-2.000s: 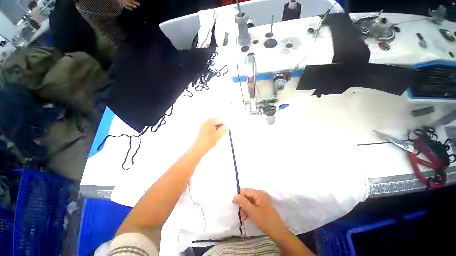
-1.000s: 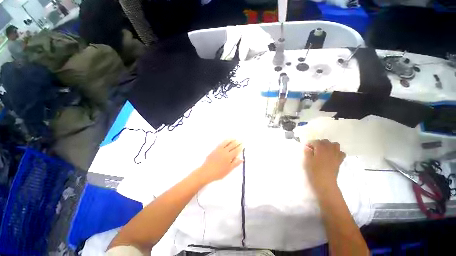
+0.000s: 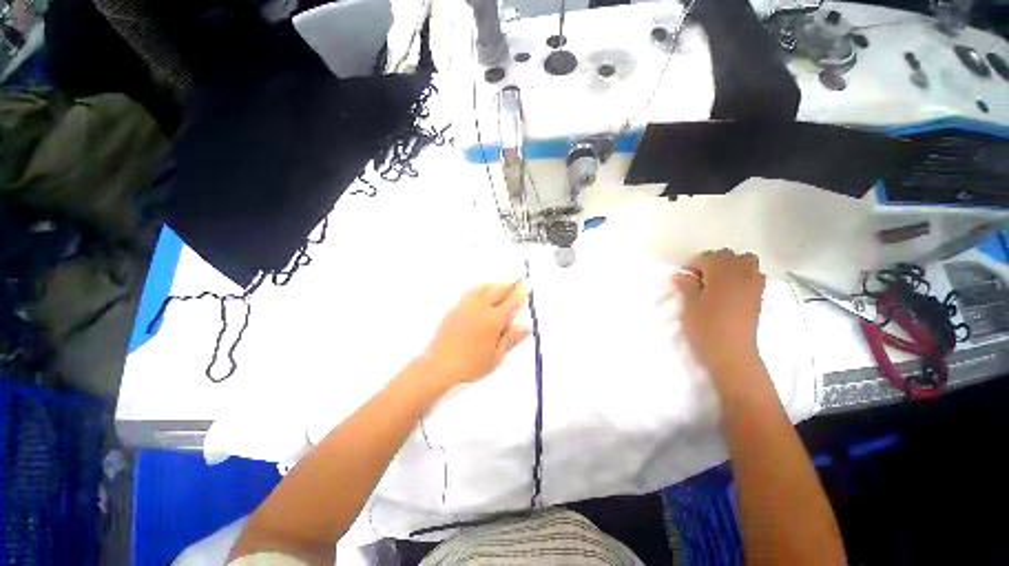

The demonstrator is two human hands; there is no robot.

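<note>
A white fabric panel (image 3: 620, 409), overexposed, lies over the machine table and hangs over its front edge. A black cord (image 3: 538, 387) runs down the panel from near the presser foot (image 3: 529, 234) towards me. My left hand (image 3: 478, 332) lies on the fabric just left of the cord's upper part, fingertips near the cord. My right hand (image 3: 721, 301) is on the fabric to the right, fingers bent down, apart from the cord; whether it pinches the fabric is hard to tell. The needle point is lost in glare.
Red-handled scissors (image 3: 909, 352) lie at right beside black cord offcuts (image 3: 924, 296). A black cloth (image 3: 260, 166) and curled cord (image 3: 227, 332) lie at upper left. The machine head (image 3: 620, 66) stands behind. Olive cloth (image 3: 83, 166) and a blue crate (image 3: 55, 464) are at left.
My right hand has let go of the cord's lower part and moved up and right onto the fabric. My left hand has opened from its pinch and lies flatter. The view has shifted.
</note>
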